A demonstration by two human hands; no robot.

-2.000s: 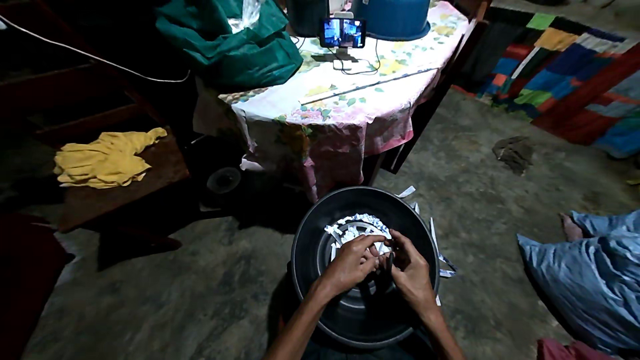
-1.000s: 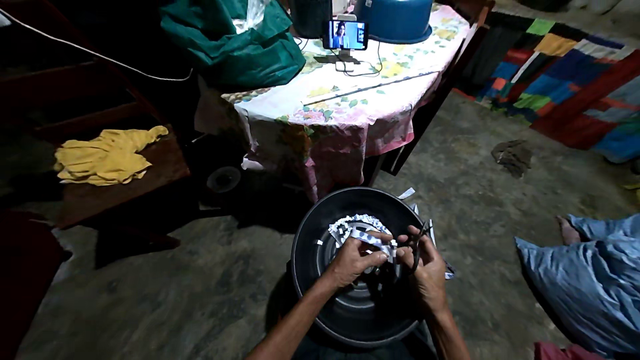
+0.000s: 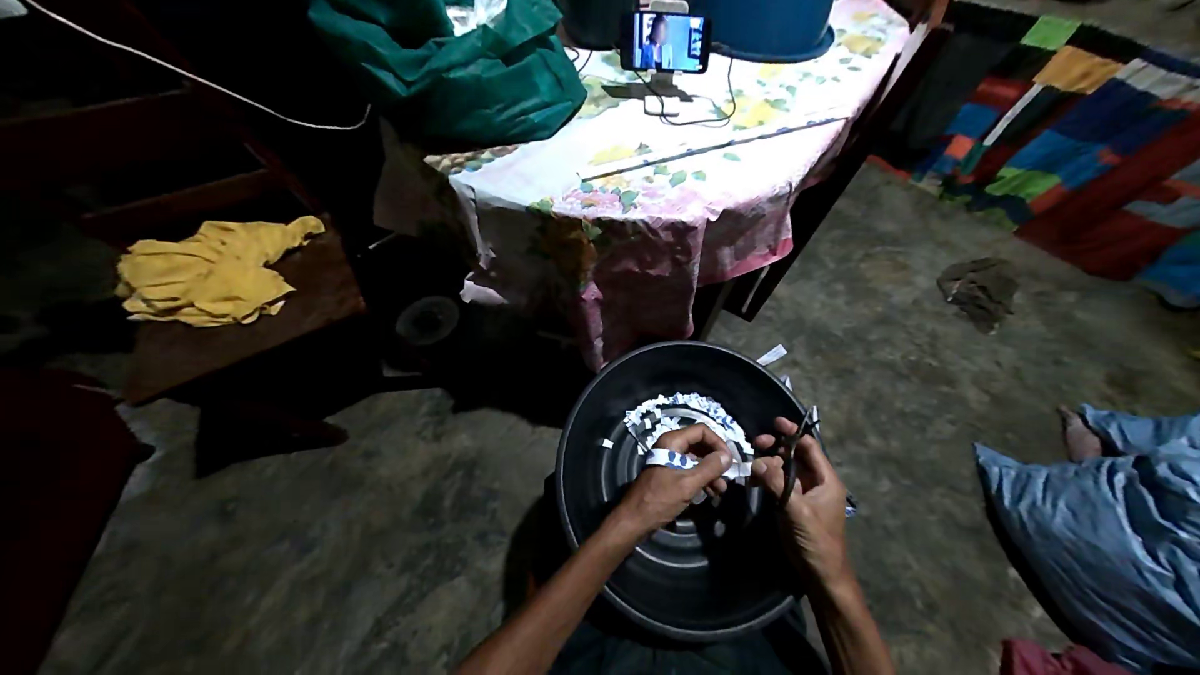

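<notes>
Above a round black basin (image 3: 689, 614), my left hand (image 3: 677, 476) holds a white paper strip (image 3: 671, 458) with blue marks between thumb and fingers. My right hand (image 3: 808, 487) is just to its right, holding dark-handled scissors (image 3: 795, 459) whose metal tips point up and away. The right fingertips are near or at the strip's end; whether they touch it is hard to tell. Many small cut pieces of paper (image 3: 689, 405) lie in the bottom of the basin, in a curved heap partly hidden behind my hands.
Beyond the basin stands a table with a floral cloth (image 3: 647, 211), bearing a phone on a stand (image 3: 666, 42), a green bag (image 3: 459, 80) and a blue tub (image 3: 773, 28). A yellow cloth (image 3: 211, 272) lies at left, a blue-grey cushion (image 3: 1097, 534) at right. Paper strips (image 3: 772, 355) show beside the basin's rim.
The scissors now show plainly in my right hand, upright; two seconds ago both hands were close together at the paper. My left hand has stayed over the basin with the strip.
</notes>
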